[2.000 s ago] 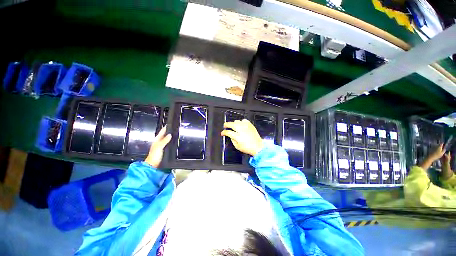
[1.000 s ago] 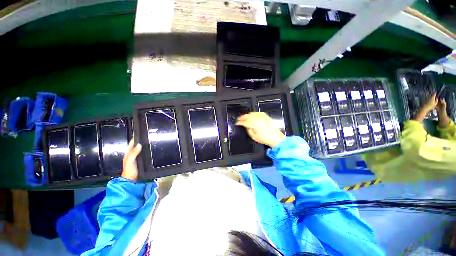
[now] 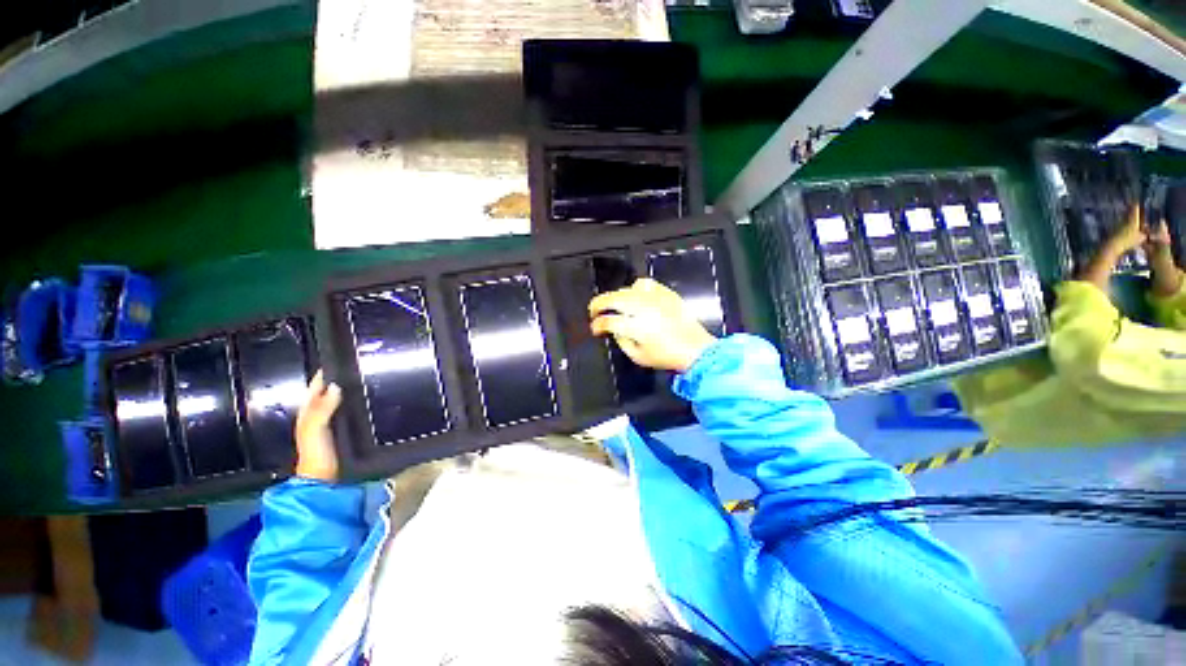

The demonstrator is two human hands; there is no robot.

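Note:
A long black foam tray (image 3: 489,440) lies slanted in front of me, with glossy phone screens (image 3: 503,351) in its pockets. My left hand (image 3: 316,427) grips the tray's left end. My right hand (image 3: 640,325) is at the third pocket, fingertips at the left edge of a dark screen (image 3: 635,380) that looks tilted up. Dull foam shows on the pocket's left side. My hand covers the middle of this screen and part of the rightmost screen (image 3: 693,276). Another foam tray with screens (image 3: 208,406) adjoins at the left.
More black foam trays (image 3: 611,141) stand behind, beside pale stained sheets (image 3: 423,195). Blue bins (image 3: 115,307) are at the far left. A clear blister tray (image 3: 809,341) of labelled units is at the right, near a pale shelf post (image 3: 858,98). A coworker's yellow sleeve (image 3: 1106,341) shows far right.
The view has shifted, and the tray now lies more slanted. My right hand has moved from the second pocket to the third, where the screen now looks tilted. My left hand still holds the tray end.

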